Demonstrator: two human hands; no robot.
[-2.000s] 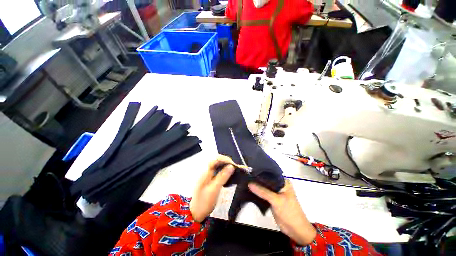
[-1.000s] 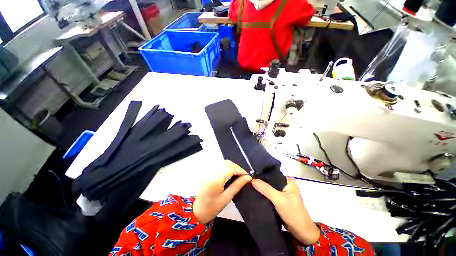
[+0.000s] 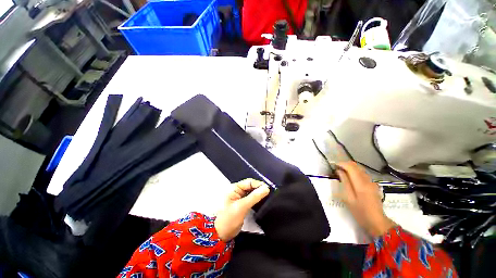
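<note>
A long black fabric panel (image 3: 190,111) lies slanting on the white table, with a thin silvery zipper line (image 3: 239,155) down its middle. Its far end overlaps the pile of black strips. Its near part is bunched and hangs at the table's front edge. My left hand (image 3: 242,203) pinches the panel between thumb and fingers at the near end of the zipper line. My right hand (image 3: 361,190) is off the panel, blurred, low under the machine arm. Whether its fingers hold anything cannot be told. The red-and-black tool is not visible.
The fanned pile of black strips (image 3: 119,152) lies left. The white sewing machine (image 3: 348,92) stands right, with black cords (image 3: 378,155) below its arm. A glossy black heap (image 3: 462,203) lies at the right edge. A blue crate (image 3: 168,30) and a person's red clothing (image 3: 272,19) are behind.
My right hand has let go of the panel and moved right, to where the red-and-black tool lay. The panel's far end has swung left onto the strips. The view has shifted.
</note>
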